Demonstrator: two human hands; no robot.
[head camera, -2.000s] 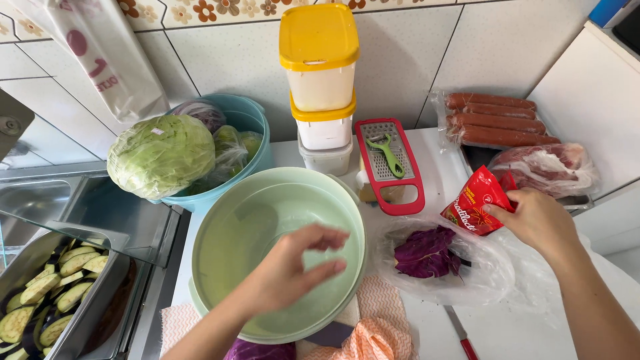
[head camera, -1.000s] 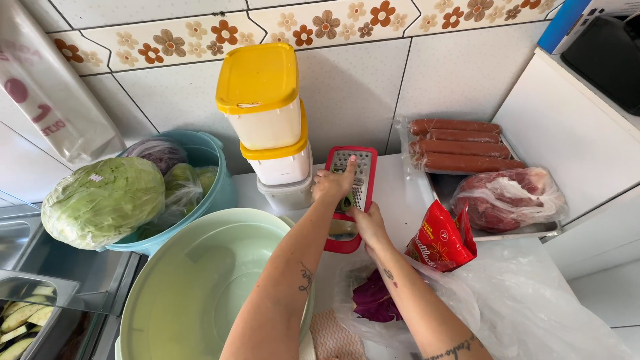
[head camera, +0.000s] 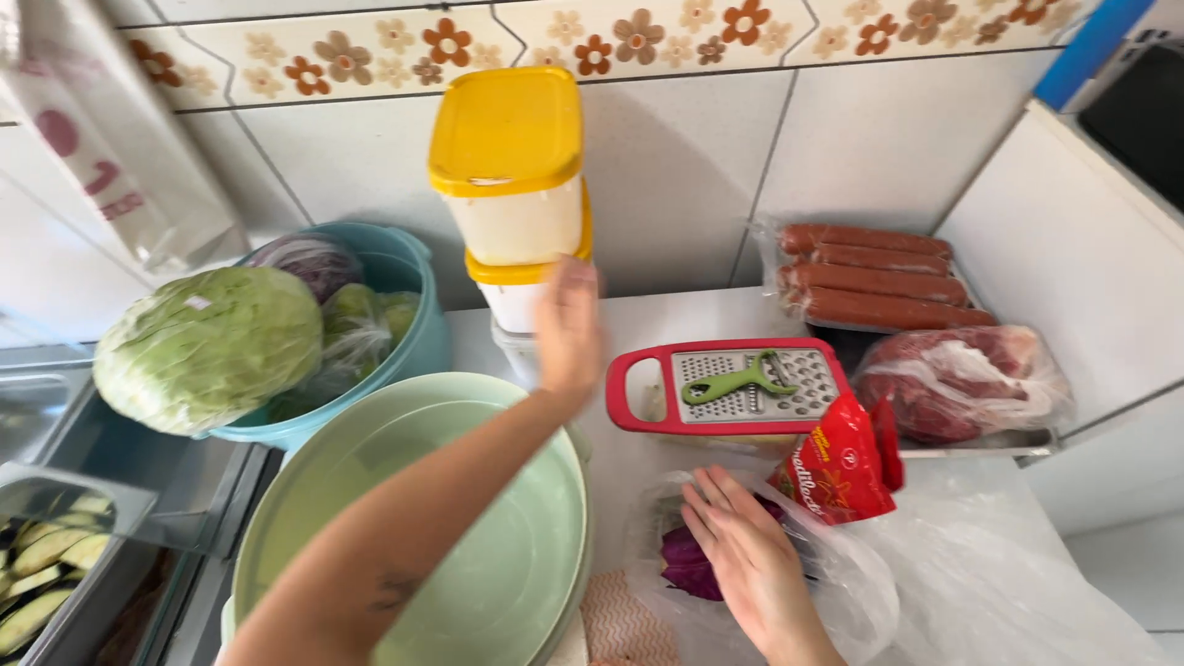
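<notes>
My left hand (head camera: 571, 328), somewhat blurred, is in front of the stacked plastic tubs with yellow lids (head camera: 509, 139), near the middle one; whether it touches them I cannot tell. Flat and spread, my right hand (head camera: 740, 546) is over the purple cabbage piece (head camera: 689, 564) in a clear plastic bag (head camera: 860, 592), holding nothing. Beyond it a red-framed metal grater (head camera: 684, 421) lies sideways across a container, with a green peeler (head camera: 726, 384) on top. A red printed packet (head camera: 837, 462) stands at the grater's right end. The large pale green basin (head camera: 462, 518) sits beneath my left forearm.
A blue tub (head camera: 421, 314) at the left holds a green cabbage (head camera: 208, 347), a purple cabbage (head camera: 310, 264) and bagged vegetables. Packed sausages (head camera: 879, 282) and bagged meat (head camera: 962, 379) sit in a metal tray at the right. Sliced eggplant (head camera: 46, 555) fills a pan at lower left.
The grater, upright earlier and handled by both hands one second ago, now lies sideways and is let go. My left hand has moved left to the tubs; my right hand has come back over the cabbage bag.
</notes>
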